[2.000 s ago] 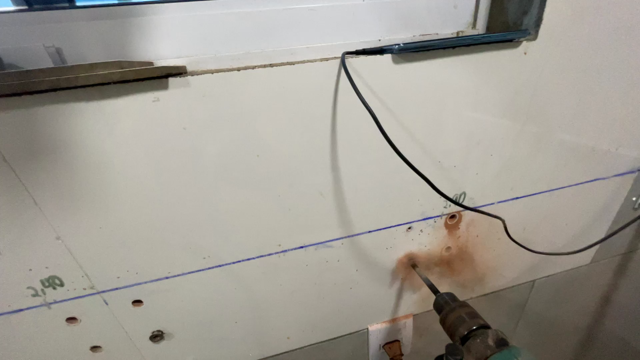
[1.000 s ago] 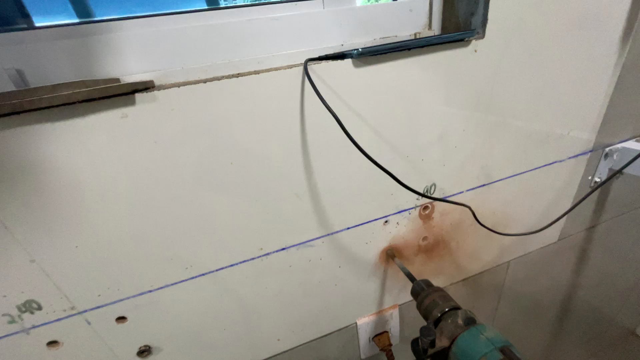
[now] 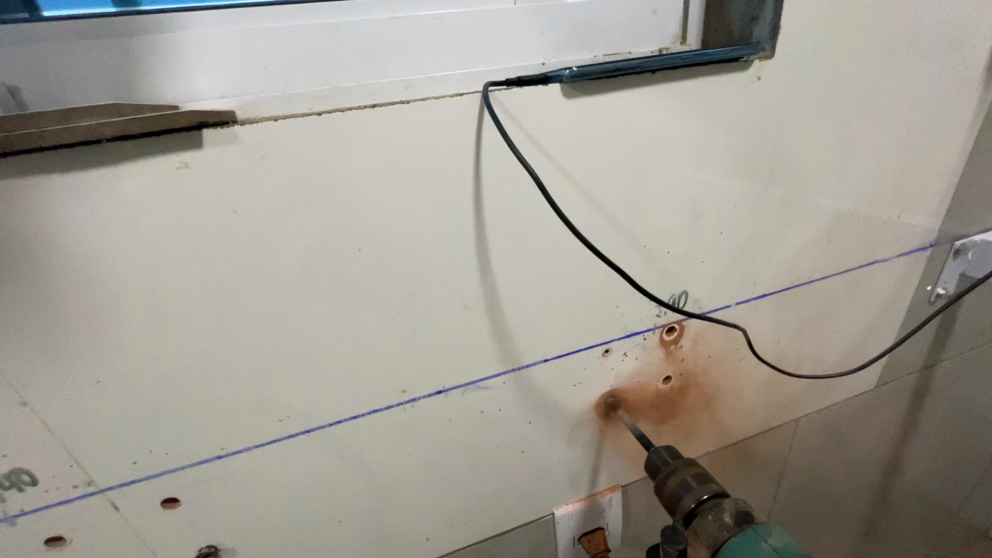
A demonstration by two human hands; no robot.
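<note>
A power drill (image 3: 717, 504) with a teal body and a dusty dark chuck reaches up from the bottom right edge. Its masonry bit (image 3: 635, 428) points up and left, the tip in a hole (image 3: 611, 404) in the pale tiled wall (image 3: 349, 256). Reddish dust (image 3: 674, 403) coats the wall around that hole and two drilled holes (image 3: 669, 333) above and to its right. A blue line (image 3: 434, 394) runs slantwise across the wall above the bit. Neither of my hands shows; the drill's rear is cut off by the frame.
A black cable (image 3: 577, 229) hangs from a dark, slim tool (image 3: 659, 64) on the window ledge and loops to the right. A white bracket (image 3: 961, 263) is at the right. More holes (image 3: 170, 504) are at lower left. A dusty white plate (image 3: 589, 515) sits below the bit.
The view has shifted to the right. The drill bit stays at the same dusty spot on the wall, and more of the drill's teal body showed one second ago.
</note>
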